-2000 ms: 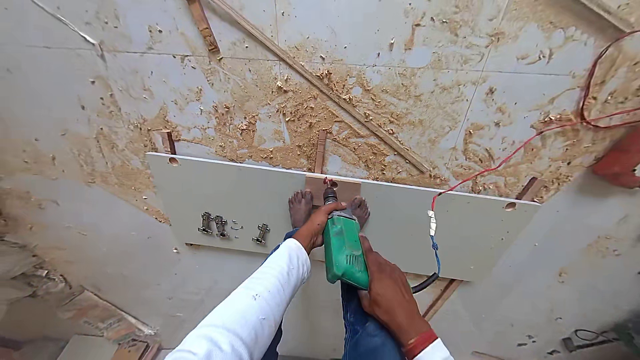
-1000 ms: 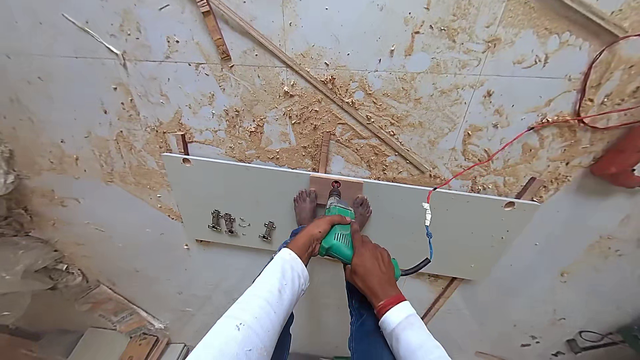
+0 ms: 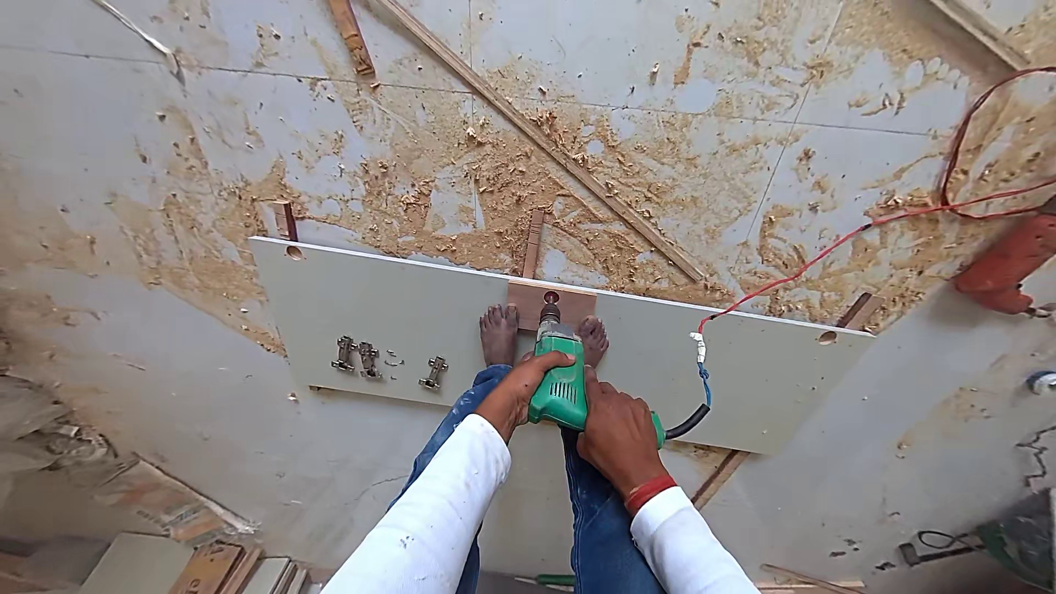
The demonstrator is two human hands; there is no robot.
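Observation:
My left hand (image 3: 528, 388) grips the front of a green corded power drill (image 3: 563, 388) from the left side. Around the drill's rear handle, my right hand (image 3: 623, 429) is closed. The round red bit (image 3: 551, 298) in the chuck points down at a brown wooden template piece (image 3: 524, 304), which lies on the long pale board (image 3: 396, 305) at its far edge. My bare feet stand on the board, either side of the drill. Several metal cabinet hinges (image 3: 368, 360) lie on the board's left part. Round holes (image 3: 827, 337) show near both ends. Whether the bit touches wood is unclear.
Wood strips (image 3: 536, 148) and wood shavings (image 3: 511, 194) lie on the tiled floor beyond the board. A red cable (image 3: 800, 268) runs right from the drill's cord. At the right edge lies a red power tool (image 3: 1002, 264); board offcuts (image 3: 136, 565) are at lower left.
The drill's body has come to stand more upright over the template than two seconds ago, and its rear and my right hand have shifted. Both hands stay on it throughout.

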